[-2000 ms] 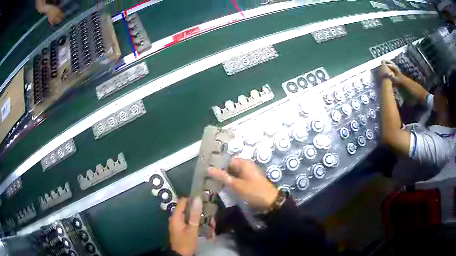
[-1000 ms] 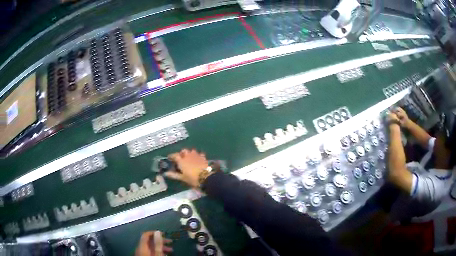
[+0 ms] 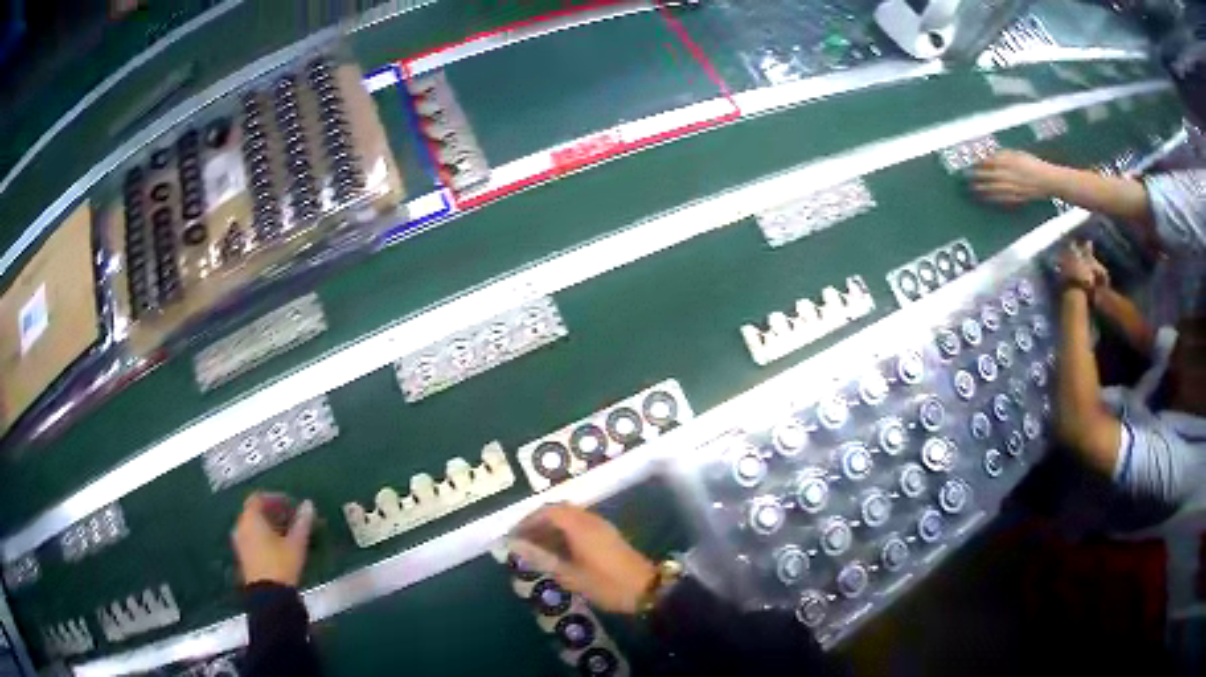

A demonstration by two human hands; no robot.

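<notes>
A pale four-position housing with black rings (image 3: 573, 627) lies slanted on the green surface at the lower centre. My right hand (image 3: 582, 553) covers its upper end, fingers closed around that end. My left hand (image 3: 274, 540) is over the near belt edge at the lower left, thumb and fingers raised. Something dark shows between its fingertips, too blurred to name. Another ringed housing (image 3: 606, 435) lies flat on the belt beyond my right hand. A scalloped bracket (image 3: 430, 496) lies between the hands, beside that housing.
A clear blister tray of round silvery inserts (image 3: 836, 536) is at the right. Flat four-hole plates (image 3: 482, 347) and more scalloped brackets (image 3: 809, 320) lie along the belt. A brown tray of black parts (image 3: 245, 192) is at the upper left. Other people's arms (image 3: 1074, 377) reach in at the right.
My right hand has drawn back from the belt to the near housing. A ringed housing now lies uncovered on the belt. My left hand has moved left and up to the belt edge.
</notes>
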